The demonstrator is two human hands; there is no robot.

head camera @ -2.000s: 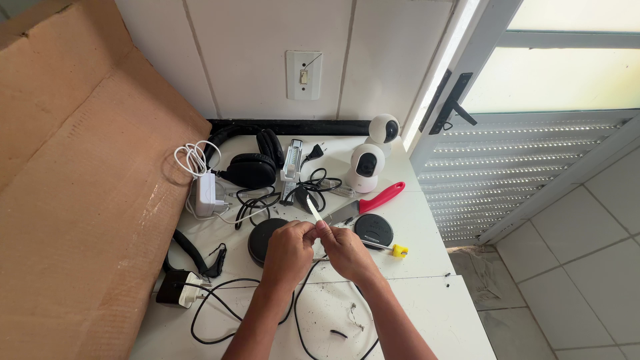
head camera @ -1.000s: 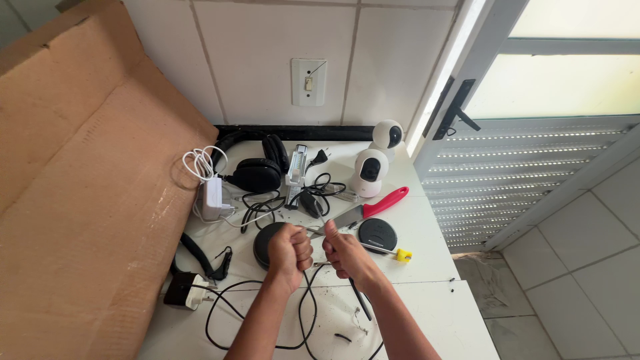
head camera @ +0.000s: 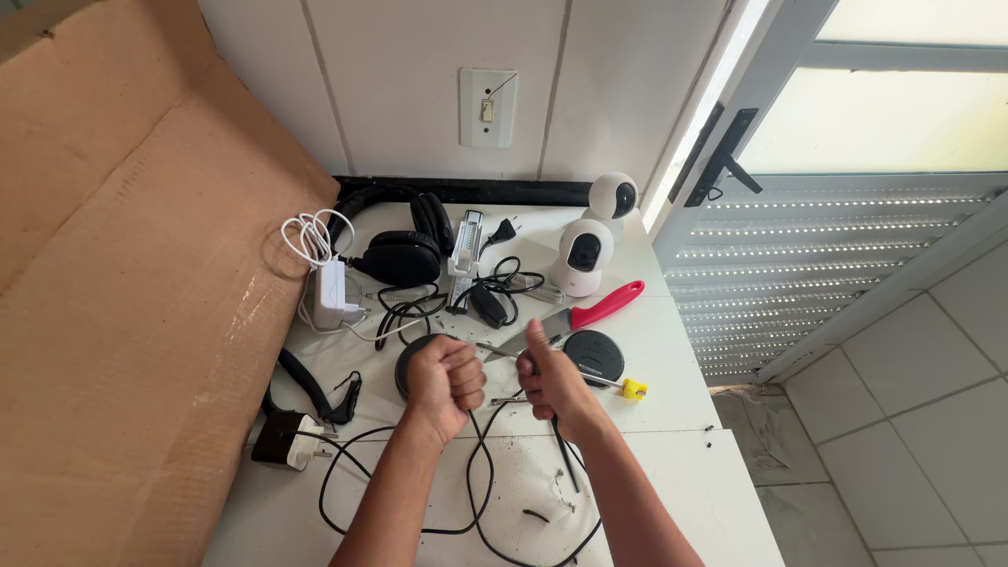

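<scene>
My left hand is a fist in front of a round black disc, with a thin black cable running down from it. Beside it, my right hand is closed with its thumb up, and a black cable end hangs below its palm. Between and behind the hands a thin metal shaft shows, in line with the yellow-ended rod at the right. What lies inside both fists is largely hidden. A second black disc and a red-handled knife lie behind my right hand.
Black headphones, a metal clamp-like device, coiled cable and two white cameras stand or lie at the back. Left are a white adapter, a black-and-white plug and a large cardboard box. A door stands right.
A pale pointed piece seen above my hands two seconds ago no longer shows there. My hands, close together then, are now apart, and my right thumb points up.
</scene>
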